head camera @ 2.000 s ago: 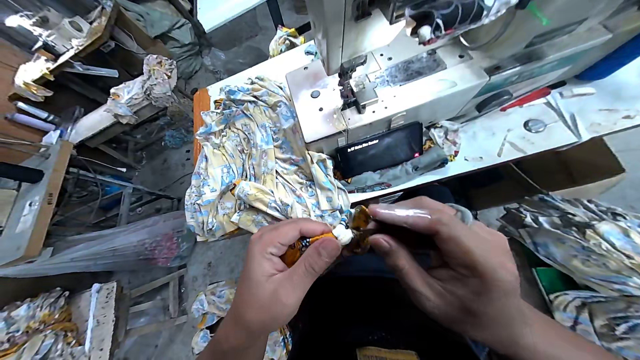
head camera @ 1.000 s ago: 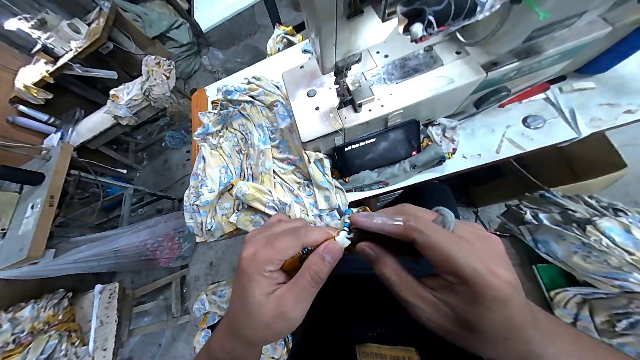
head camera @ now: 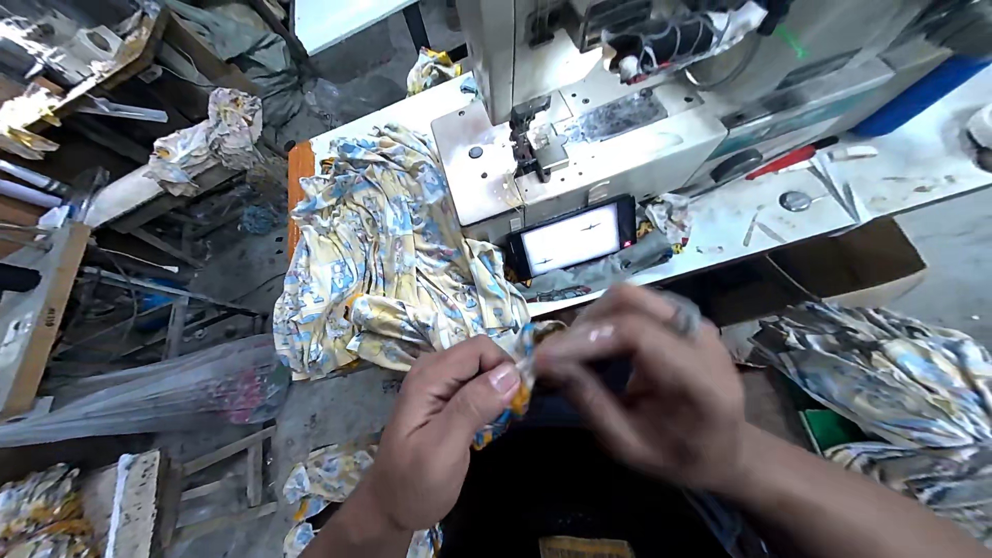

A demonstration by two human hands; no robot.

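Note:
My left hand (head camera: 453,418) pinches a small piece of patterned fabric (head camera: 518,395), orange, blue and white, between thumb and fingers. Just to its right, my right hand (head camera: 647,380) is blurred, its fingertips close to the top of that piece; whether they grip it cannot be told. A ring is on a right-hand finger. Beyond the hands, a heap of yellow and blue printed fabric (head camera: 387,248) lies gathered on the white table, beside the bed of an industrial sewing machine (head camera: 620,147). A phone (head camera: 573,236) with a lit screen leans at the machine's front edge.
On the table at right lie a red-handled tool (head camera: 790,161), metal scissors or tweezers (head camera: 837,190) and a round metal part (head camera: 795,201). More printed fabric (head camera: 891,372) is piled at the right, above a cardboard box's side. Wooden frames (head camera: 256,465) stand at lower left.
The phone's screen has turned from dark to bright white. My right hand has lifted a little, its fingers now blurred, and more of the orange and blue fabric shows below my left thumb.

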